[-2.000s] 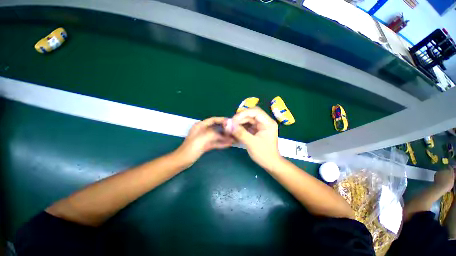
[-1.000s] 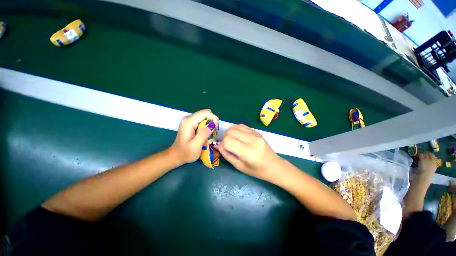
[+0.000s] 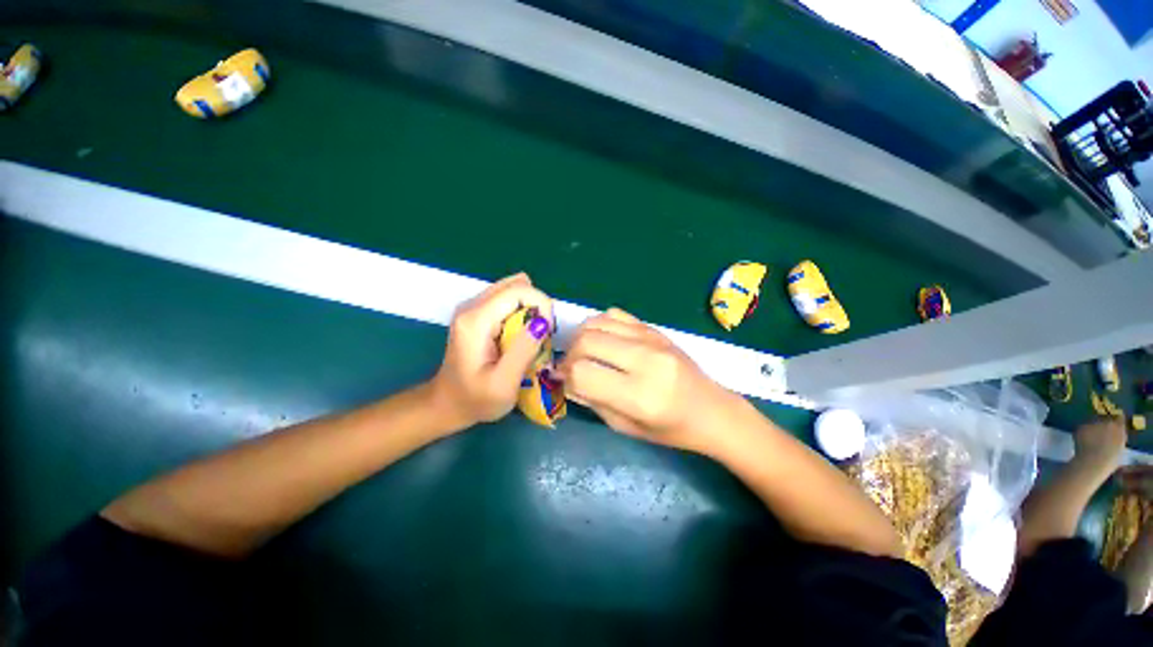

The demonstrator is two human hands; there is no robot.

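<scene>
A yellow toy shell point(image 3: 544, 399) with blue marks is held over the green bench, its open side with small red and dark parts turned toward my right hand. My left hand point(image 3: 489, 354) grips the shell from the left, thumb on top. My right hand point(image 3: 632, 379) is at the shell's right side, fingertips pinched at its opening. Whether a small part is between those fingertips is hidden.
Several yellow shells, such as one at centre right point(image 3: 817, 297) and one at far left point(image 3: 225, 85), lie on the green belt point(image 3: 443, 177) behind the metal rail point(image 3: 253, 253). A white cap point(image 3: 838, 434) and a parts bag point(image 3: 910, 487) are by my right arm. Another person's arm is at right.
The shells on the belt have shifted right. My hands stay nearly in place, still at the shell, with my left hand and the shell slightly turned.
</scene>
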